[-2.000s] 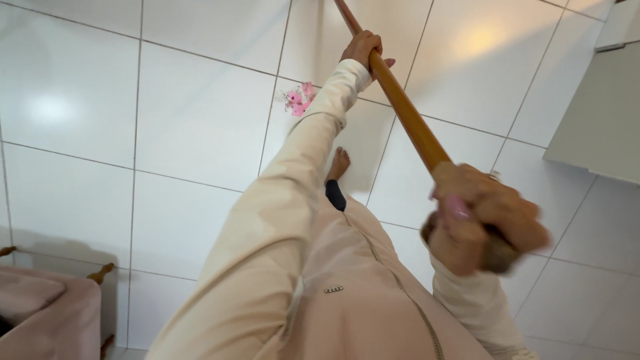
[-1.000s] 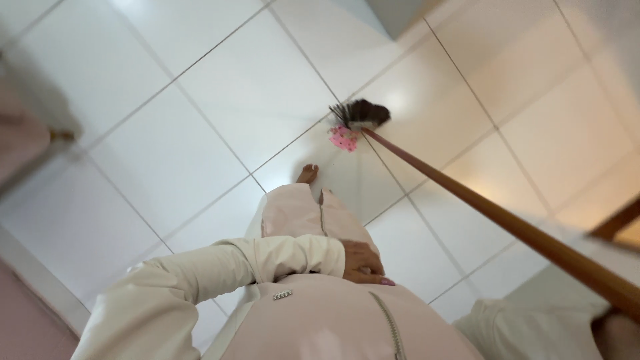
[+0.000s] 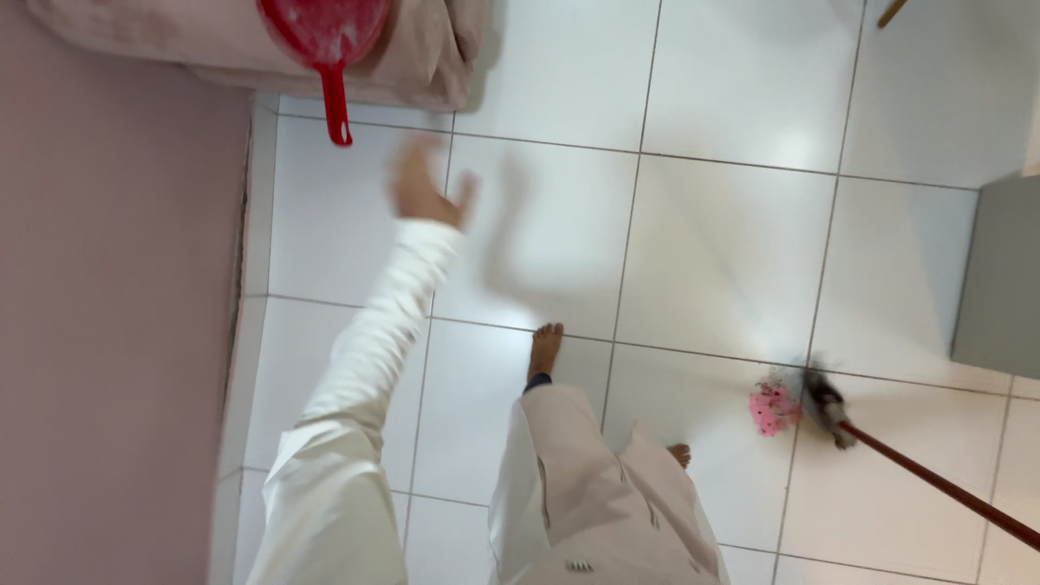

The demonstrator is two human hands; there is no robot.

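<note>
My left hand (image 3: 426,185), blurred, reaches out over the floor with thumb and fingers apart and nothing in it. Just beyond it, a red plastic dustpan (image 3: 329,45) rests on a beige upholstered seat, its handle pointing toward me and cut off at the top. At the lower right a broom (image 3: 934,481) with a wooden stick has its dark bristle head on the tiles, beside a pink dotted scrap (image 3: 772,408). The stick runs out of view at the right edge. My right hand is outside the picture.
White floor tiles (image 3: 723,244) lie around my bare feet. A pinkish wall (image 3: 114,325) borders the left side. The beige upholstered seat (image 3: 439,65) stands at the upper left, a grey box-like piece (image 3: 1003,276) at the right, and a thin wooden leg (image 3: 891,12) at the top right.
Two seconds ago both hands were on the broom stick; one second ago my left hand lay against my clothing. Now it is extended forward. The view has swung toward the wall and seat.
</note>
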